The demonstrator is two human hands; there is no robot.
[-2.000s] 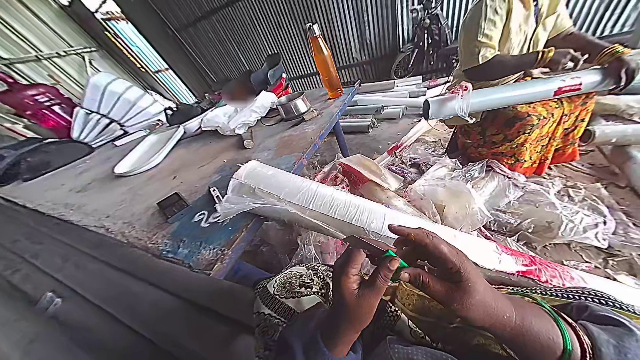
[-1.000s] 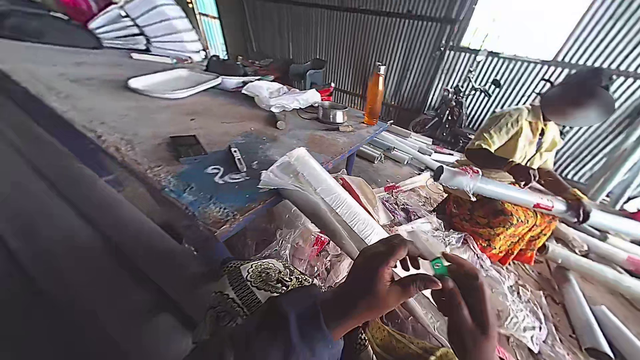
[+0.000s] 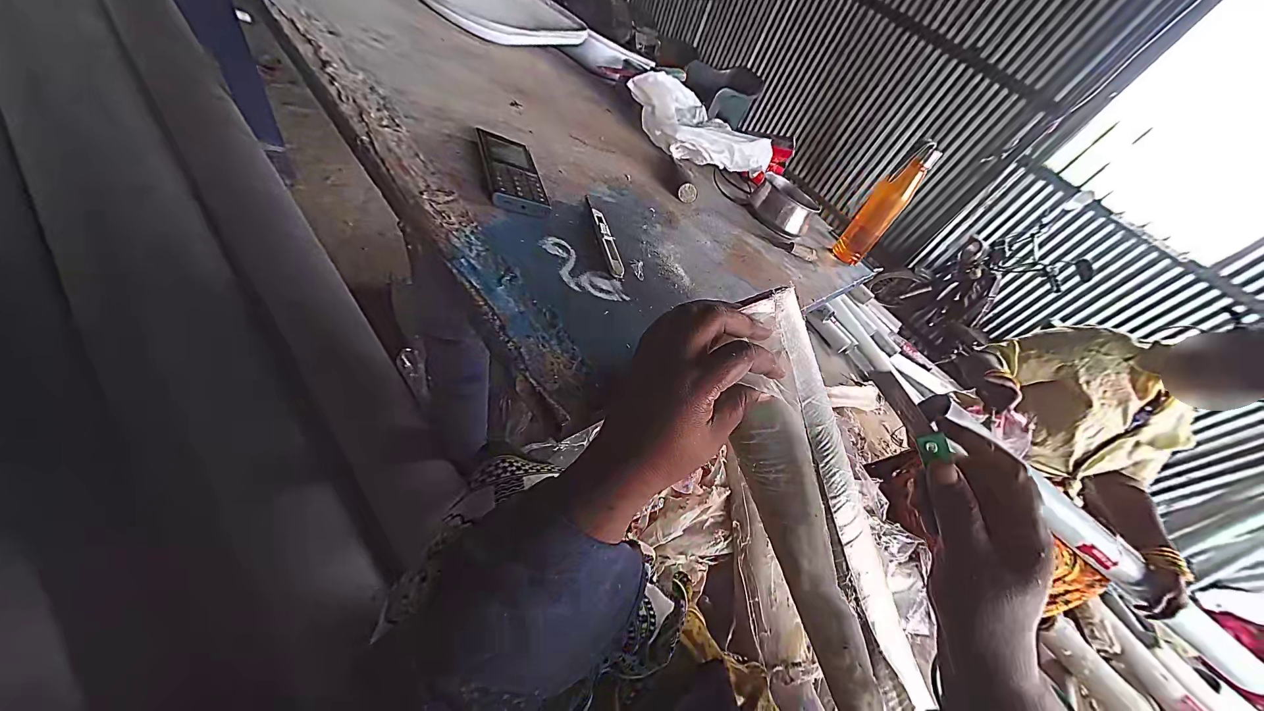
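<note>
My left hand grips the plastic film at the upper end of a film-wrapped roll, its fingers bent over the film. The roll leans up toward the table corner from the lower middle of the view. To the right of it, my right hand holds a cutter blade with a green piece near the fingertips. The dark blade points up and left, apart from the roll. Some of the right hand's fingers are hidden behind one another.
A worn table carries a keypad phone, a small knife, a metal bowl and an orange bottle. At the right, a person holds a long pipe. Crumpled plastic and several pipes lie around.
My left hand has moved from beside the green-marked tool to the roll's upper end and taken hold of the film. My right hand keeps the tool, now farther from the left. The view has turned and tilted.
</note>
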